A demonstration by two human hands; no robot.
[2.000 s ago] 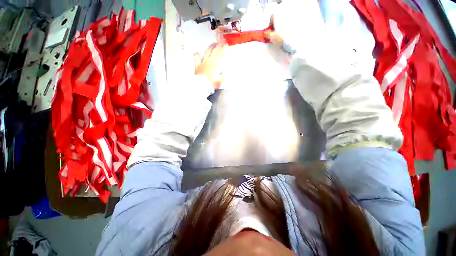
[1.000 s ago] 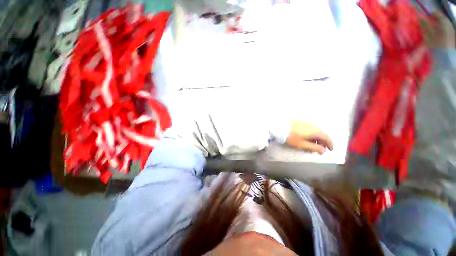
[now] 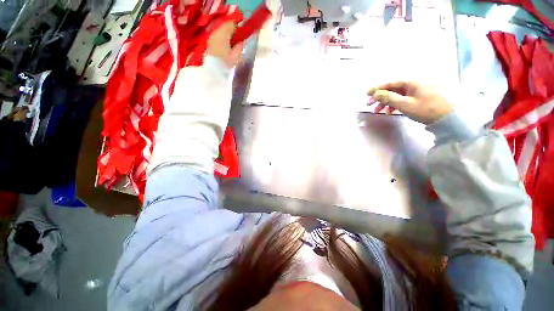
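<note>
My left hand (image 3: 223, 44) is at the upper right edge of the left pile of red strips with pale stripes (image 3: 136, 91). It holds a red strip (image 3: 250, 25) whose end sticks out to the upper right over the white table; the fingers are partly blurred. My right hand (image 3: 410, 100) is over the white machine bed (image 3: 304, 79), fingers loosely bent and apart, with nothing visible in it. The presser foot and needle area (image 3: 334, 39) shows small dark and red parts at the top centre, washed out by glare.
A right pile of red strips (image 3: 527, 121) hangs over the right table edge. A shiny grey panel (image 3: 328, 158) forms the near part of the table. A brown carton (image 3: 91, 176) stands under the left pile. Metal equipment (image 3: 100, 54) and another person's hand (image 3: 22, 113) are at left.
My left hand has moved from the near table edge up to the left pile and taken a red strip. My right hand has come from the right pile to above the machine bed.
</note>
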